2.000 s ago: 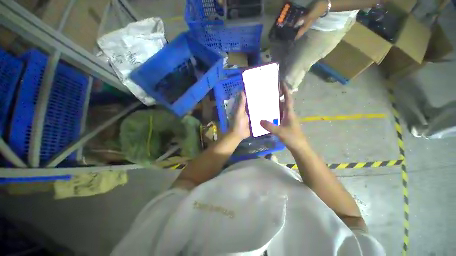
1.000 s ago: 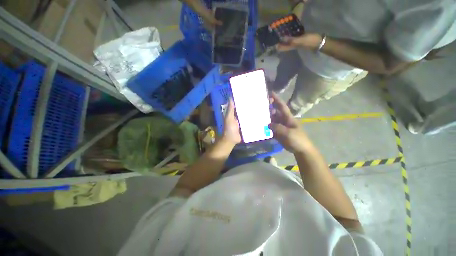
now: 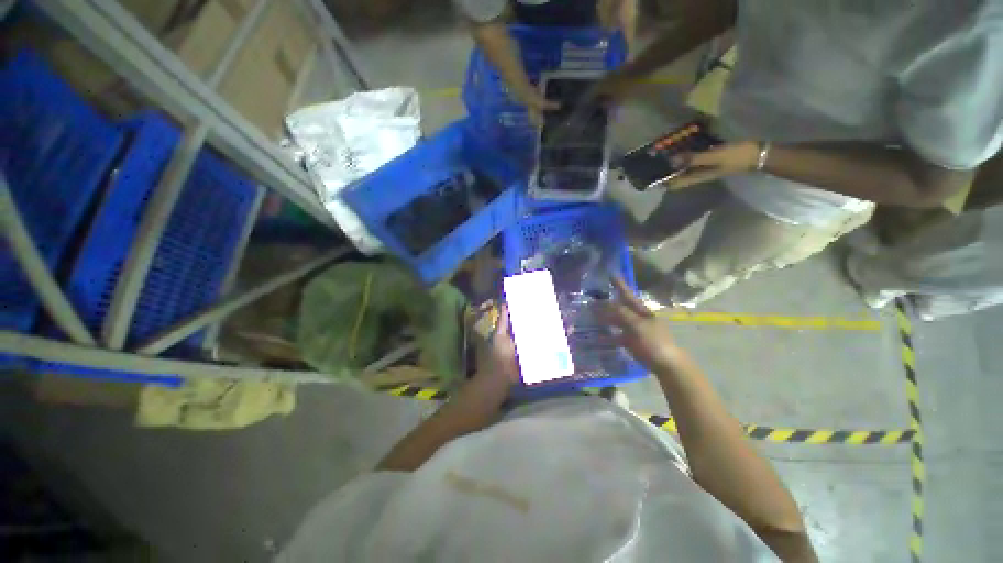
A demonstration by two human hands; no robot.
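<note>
A smartphone (image 3: 538,327) with a bright white screen is held upright in my left hand (image 3: 503,354), over the left part of a blue tote. My right hand (image 3: 646,331) is off the phone, fingers apart, over the tote's right side. The blue tote (image 3: 629,255) is directly in front of me and holds dark contents under a shiny clear plastic bag (image 3: 588,288). The single parts inside are too blurred to tell.
Another blue tote (image 3: 368,199) stands tilted at the left, by a white sack (image 3: 374,121) and a green sack (image 3: 337,320). Metal racking (image 3: 154,209) is at the left. Ahead, people hold a dark tray (image 3: 573,143) and an orange-lit calculator (image 3: 660,157). A blue mesh crate (image 3: 484,90) stands behind.
My left hand has lowered the phone leftward, and my right hand has come away from it. The tote's contents now show. The view has shifted, and another person's hand has reached the dark tray.
</note>
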